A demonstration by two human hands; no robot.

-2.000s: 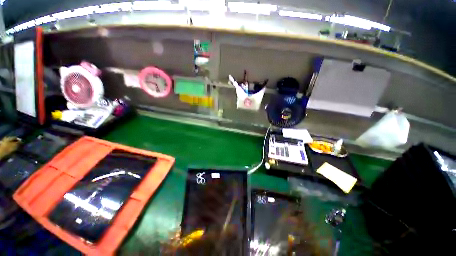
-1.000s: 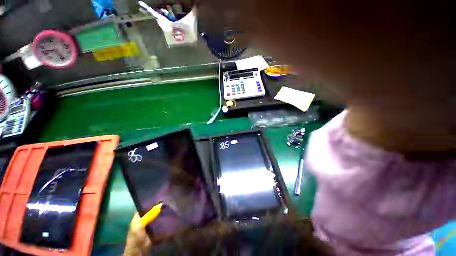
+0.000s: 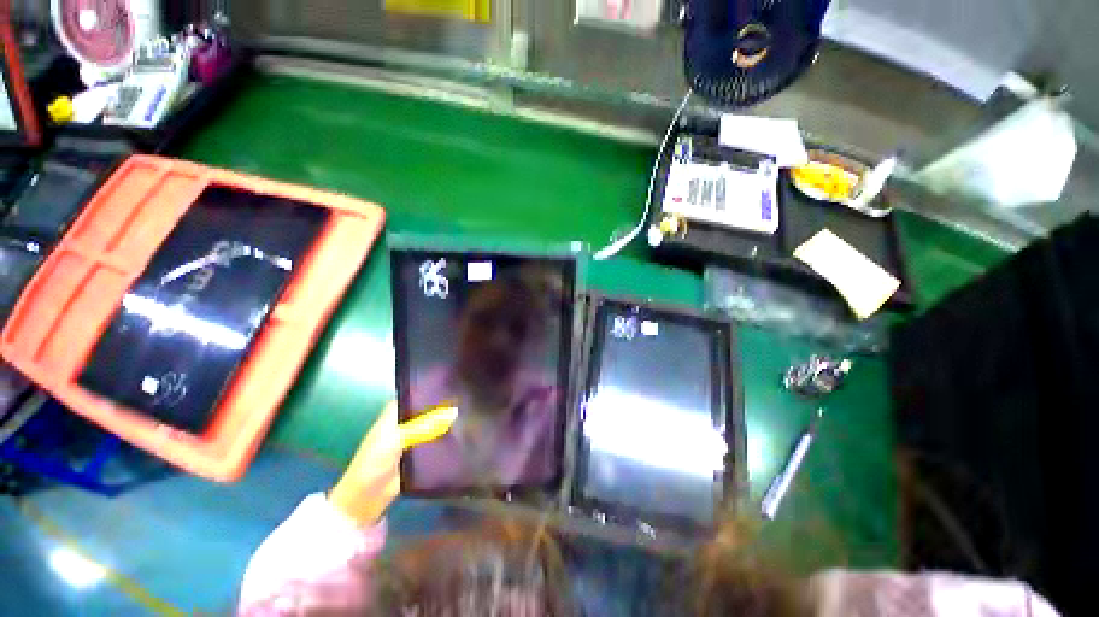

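A glossy black display (image 3: 482, 362) with white marks and a small white label at its top is held by my left hand (image 3: 380, 464). A yellow-covered thumb lies on its left edge, and the display reflects a person. A second display (image 3: 657, 416) lies in the black tray (image 3: 738, 446) just right of it, with a bright reflection. My right hand is not visible; a blurred dark shape covers the bottom edge, and a pink sleeve (image 3: 928, 594) shows at the bottom right. A third display (image 3: 205, 307) lies in the orange tray (image 3: 344, 259) at left.
A pen (image 3: 791, 468) and a small metal and black item (image 3: 817, 375) lie right of the tray. Behind are a clear plastic bag (image 3: 783, 307) and a supply tray (image 3: 898, 259) with calculator (image 3: 723, 193). A tall dark stack (image 3: 1000, 386) stands at right.
The held display has turned from tilted to nearly upright beside the tray. The view has shifted, and the large blurred shape and pink sleeve at right no longer cover the supply tray's right side.
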